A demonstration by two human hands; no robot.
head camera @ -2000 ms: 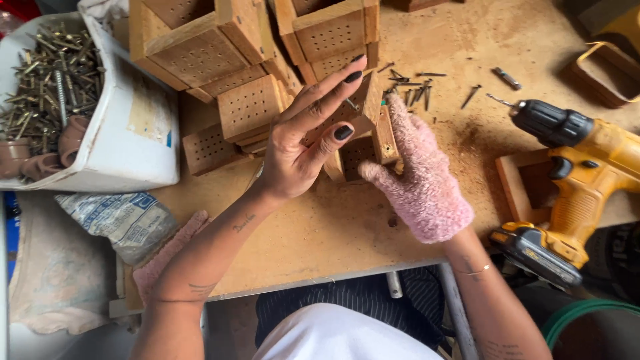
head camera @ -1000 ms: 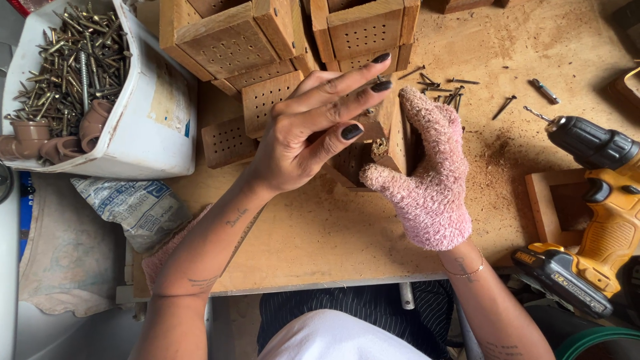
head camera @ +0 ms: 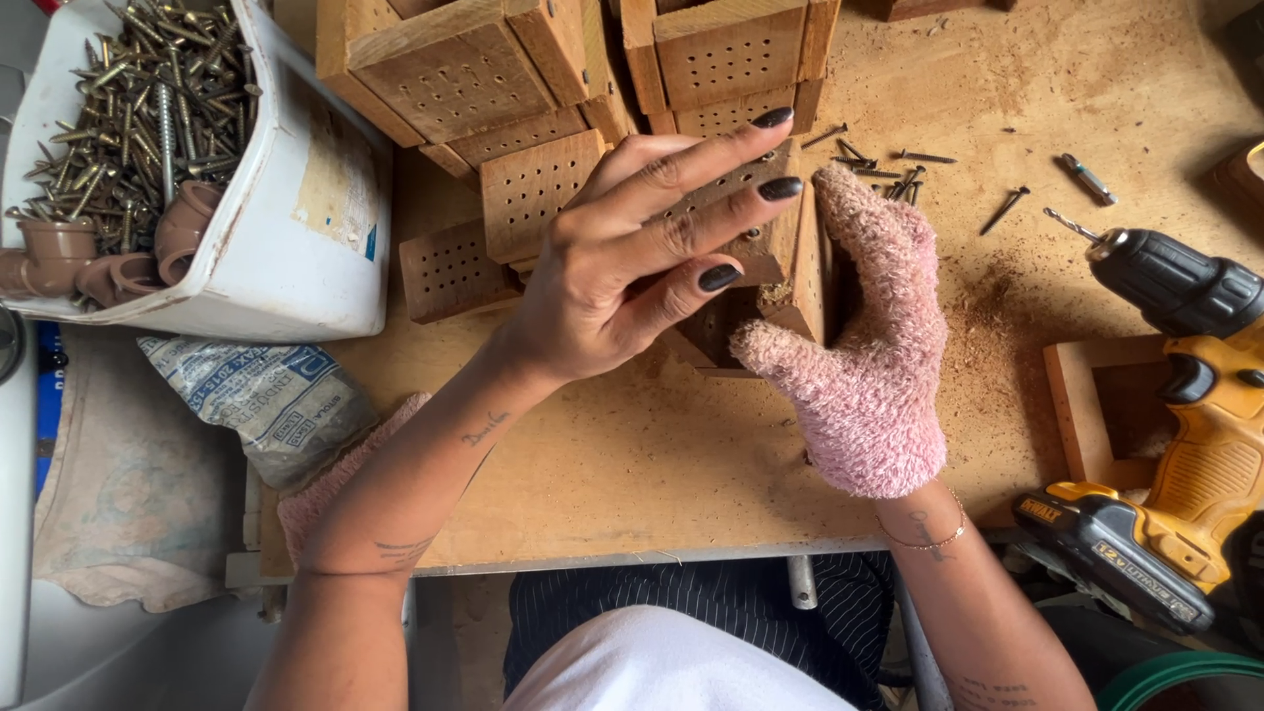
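Note:
My right hand (head camera: 864, 355), in a fuzzy pink glove, grips the right side of a small wooden box (head camera: 810, 267) between thumb and fingers. My bare left hand (head camera: 632, 247) is over the box's left part with its fingers spread and hides much of it; whether it touches the wood I cannot tell. A screw head (head camera: 753, 233) shows on the box by my left fingertips. Loose dark screws (head camera: 904, 183) lie just beyond my gloved fingers. A yellow and black DeWalt cordless drill (head camera: 1200, 425) with a drill bit lies at the right.
Stacked wooden boxes with drilled holes (head camera: 454, 79) stand behind my hands. A white plastic tub (head camera: 326, 197) of screws and brown pipe fittings is at the left, above a plastic bag (head camera: 272, 400) and a pink glove (head camera: 306, 504). A driver bit (head camera: 1088, 180) and a wooden frame (head camera: 1076, 415) lie at the right.
Two seconds ago a screw stood out by my left fingers; now only a screw head shows near them. The small box has turned in my gloved hand. The view has shifted slightly.

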